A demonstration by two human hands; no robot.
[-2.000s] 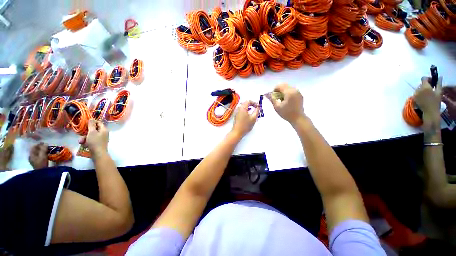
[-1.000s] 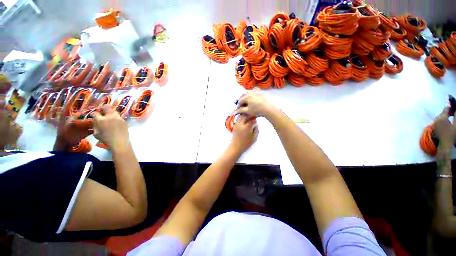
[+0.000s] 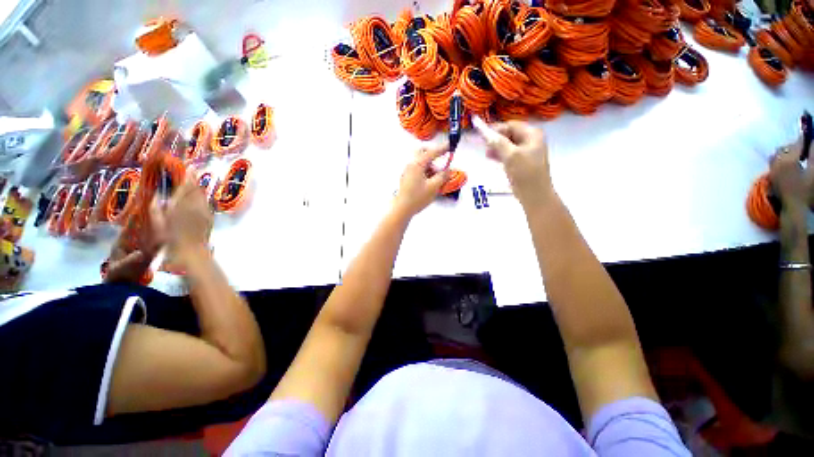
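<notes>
My left hand (image 3: 421, 181) grips the cable end of a black connector (image 3: 456, 122), which stands up from my fingers towards the back of the bench. Part of an orange coil (image 3: 453, 184) shows on the white tabletop beside my left hand; the rest is hidden. My right hand (image 3: 521, 159) is just right of the connector, apart from it, with a pale narrow tip pointing at it; whether this is a finger or a held thing is unclear. Small dark labels (image 3: 480, 196) lie on the tabletop between my hands. A thin pale strip (image 3: 500, 193) lies beside them, partly hidden.
A large heap of orange coils (image 3: 535, 62) stands at the back. At left, a neighbour's hands (image 3: 183, 223) handle a coil near rows of bagged coils (image 3: 120, 192). A white box (image 3: 161, 80) is at the left rear. Another person's hand (image 3: 789, 174) holds a coil (image 3: 761, 203) at right.
Both hands were together over the coil; now they are apart. The connector has come up in my left hand, and my right hand has moved right. The dark labels are uncovered.
</notes>
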